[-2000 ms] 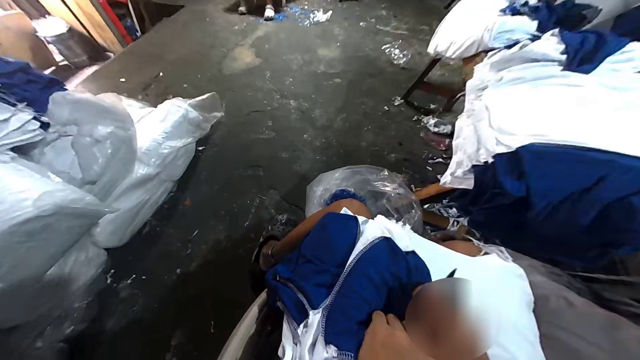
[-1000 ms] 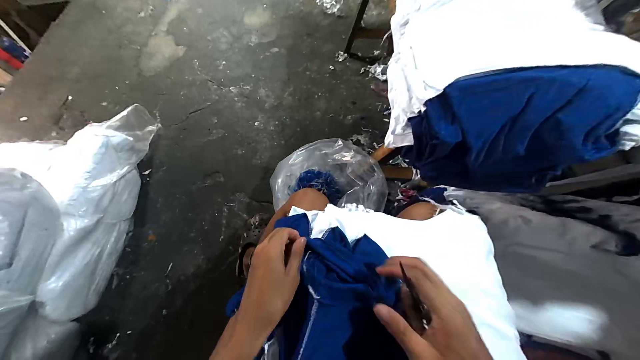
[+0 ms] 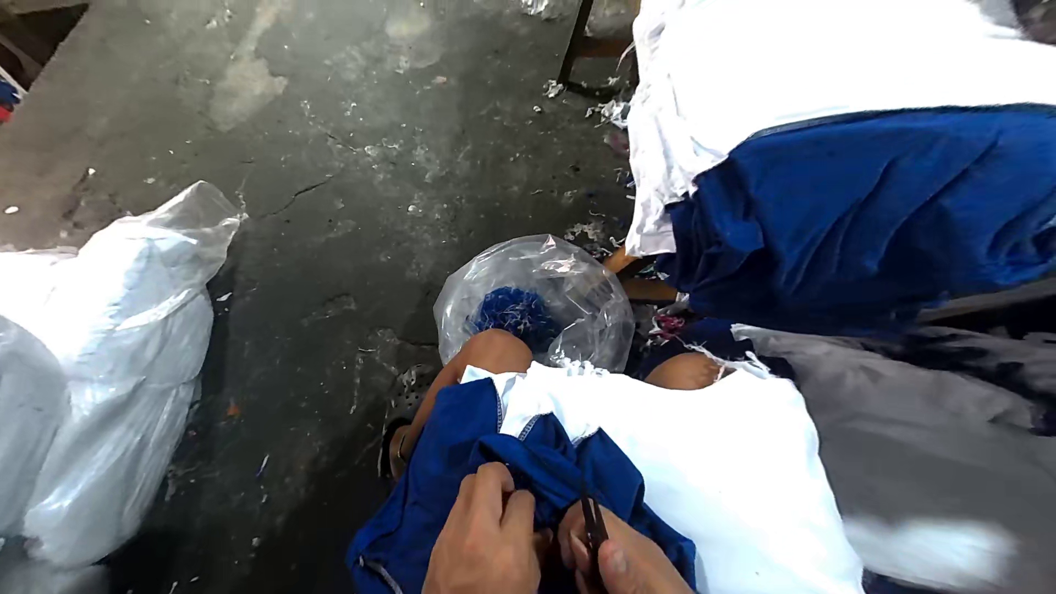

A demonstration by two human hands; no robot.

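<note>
A blue and white fabric garment lies over my lap, its blue part under my hands and its white part spread to the right. My left hand pinches a fold of the blue cloth. Close beside it, my right hand holds small dark thread snips, their blades pointing up against the blue cloth. Overlock seams show on the blue edges. Parts of the fingers of both hands are hidden by the cloth and the hands themselves.
A clear plastic bag with blue thread scraps stands beyond my knees. White and blue garments are piled at the upper right. Filled plastic sacks lie at left on the stained concrete floor. Grey cloth is at right.
The view has turned down toward my lap since the earliest frame. Since one second ago my hands have come closer together on the blue cloth, and the snips point into it.
</note>
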